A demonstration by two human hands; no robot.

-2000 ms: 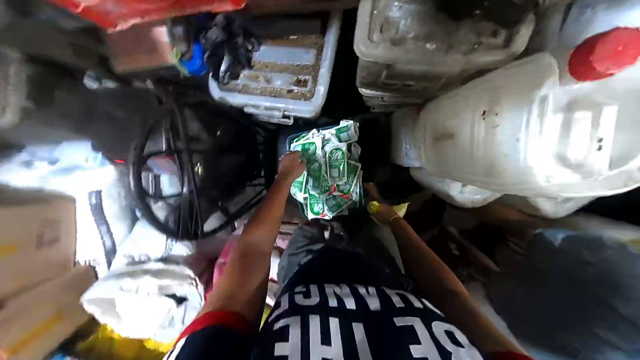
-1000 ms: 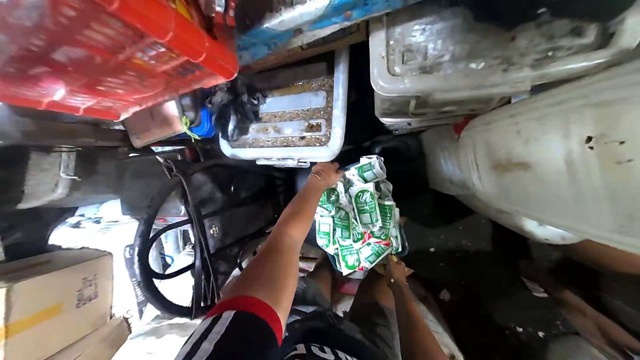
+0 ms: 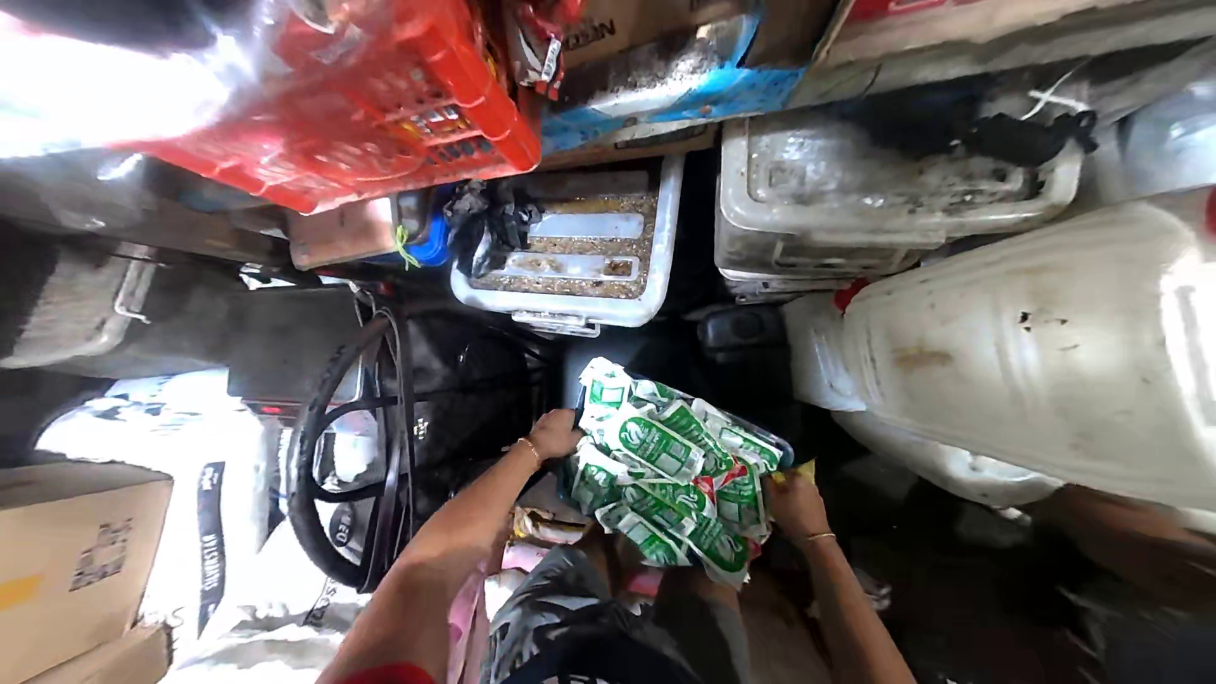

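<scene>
A dark container (image 3: 785, 448), its rim showing at the right, is heaped with green and white plastic packets (image 3: 655, 446), a few with red parts. My left hand (image 3: 556, 435) grips its left side, fingers partly hidden behind the edge. At the right side, my right hand (image 3: 796, 502) holds the container, with a small yellow piece (image 3: 806, 470) by its fingers. The container is tilted, and the packets cover most of it. My knees are just below.
Ahead sits a lidded plastic bin (image 3: 655, 309). A red plastic crate (image 3: 513, 142) juts in at upper left. A black metal wheel (image 3: 309, 465) stands left, near a cardboard box (image 3: 85, 560). Grey-white bins (image 3: 817, 228) and a large white plastic drum (image 3: 997, 351) are at right.
The view has shifted a lot. The container of packets is tilted differently than two seconds ago, with my hands still at its two sides.
</scene>
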